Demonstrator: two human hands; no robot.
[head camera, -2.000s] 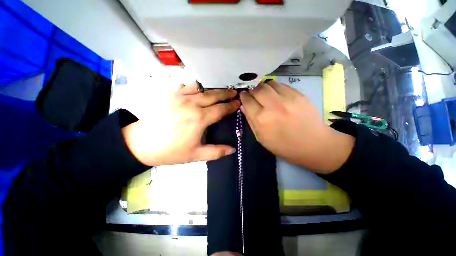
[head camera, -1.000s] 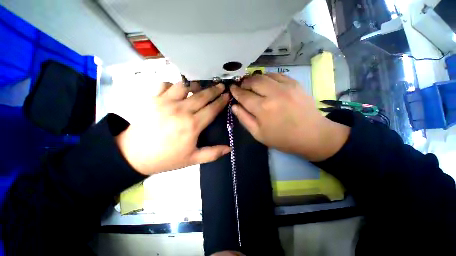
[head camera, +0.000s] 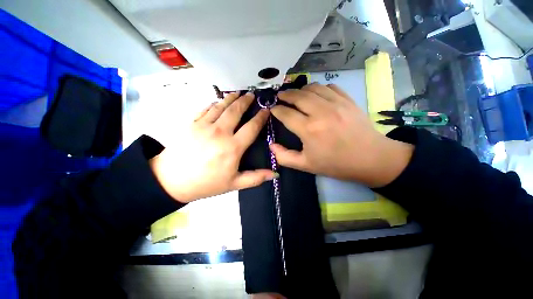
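Observation:
A black strap panel (head camera: 257, 219) lies lengthwise from under the white sewing head (head camera: 234, 35) over the table's front edge. A silvery, purplish zip (head camera: 277, 201) runs down its middle. A small silver ring (head camera: 267, 101) shows at its far end, just under the head. My left hand (head camera: 204, 149) lies flat on the panel's left side, thumb on the zip. My right hand (head camera: 333, 134) presses on its right side, fingertips near the ring. The needle area is mostly hidden by the head.
Yellow tape (head camera: 379, 87) edges the pale work plate (head camera: 348, 190). Green-handled snips (head camera: 418, 118) lie at right. A small blue bin (head camera: 507, 114) stands farther right. A blue tote (head camera: 26, 64) is at left, with a black padded piece (head camera: 82, 117) by it.
The silver ring now shows between my fingertips, where fingers covered it before. My fingers have spread apart, and my right thumb now rests by the zip. The camera view has shifted slightly.

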